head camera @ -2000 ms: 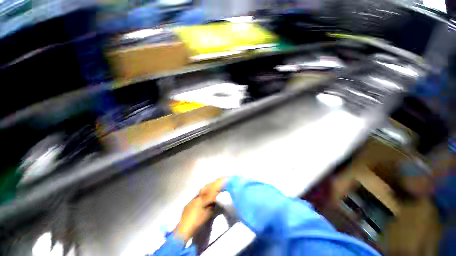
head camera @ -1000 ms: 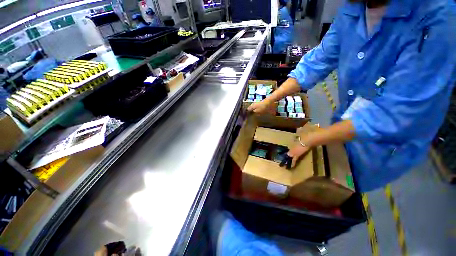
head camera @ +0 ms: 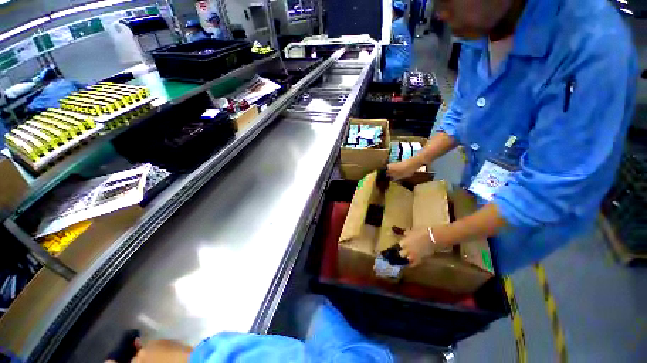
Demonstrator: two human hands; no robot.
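My right hand (head camera: 152, 351) is at the bottom left, over the metal conveyor (head camera: 206, 248). It has a black covering on a finger and is partly cut off by the lower edge, so I cannot tell whether it holds anything. My left hand is not in view. To the right, an open brown carton (head camera: 433, 273) sits in a black plastic tote (head camera: 418, 315) with red inside. Its flaps stand up at different angles and mostly hide the contents. Another person's two hands, with black fingertip coverings, touch the carton at its far left flap and near side.
The other person (head camera: 539, 142) in blue stands right of the tote. Two cartons with pale units (head camera: 365, 136) stand beyond it. Shelves at left hold yellow part trays (head camera: 53, 135), a black bin (head camera: 174, 138) and a printed sheet (head camera: 99, 198). Yellow-black tape marks the floor.
My right hand has moved slightly left, and more of its blue sleeve shows. The other person's hands have shifted on the carton, one now nearer its front. The flaps now cover more of the opening.
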